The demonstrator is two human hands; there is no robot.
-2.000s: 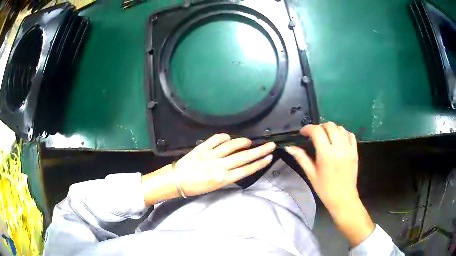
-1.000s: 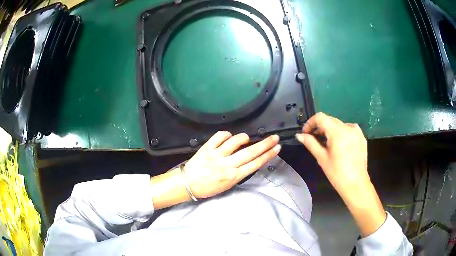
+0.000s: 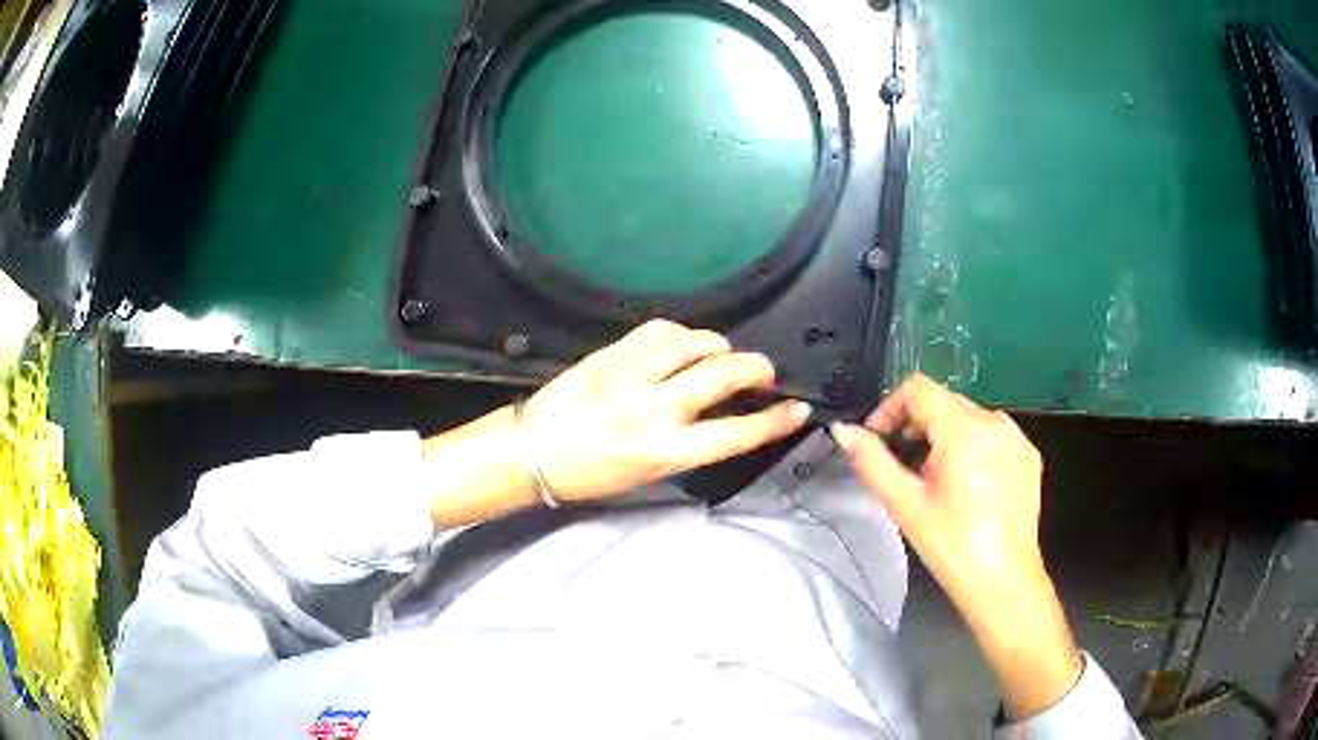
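Observation:
A square black plastic frame (image 3: 484, 282) with a large round opening lies flat at the front edge of the bench. Its near right corner is by my hands. My left hand (image 3: 636, 412) lies over the frame's near edge, fingers pointing right, fingertips at the edge close to that corner. My right hand (image 3: 947, 484) is just right of it, thumb and index finger brought close together at the corner. Whether a thin black strip is between the fingertips cannot be told against the dark frame.
Stacked black frames (image 3: 87, 159) stand tilted at the left of the green bench top (image 3: 1041, 188). Another stack (image 3: 1279, 174) is at the right edge. Tangled yellow ribbons (image 3: 44, 535) hang at the far left. The bench's front edge runs above my lap.
The frame has turned slightly, its near right corner now closer to my body. My left hand has moved up a little over the edge. My right fingertips have moved slightly down at the corner.

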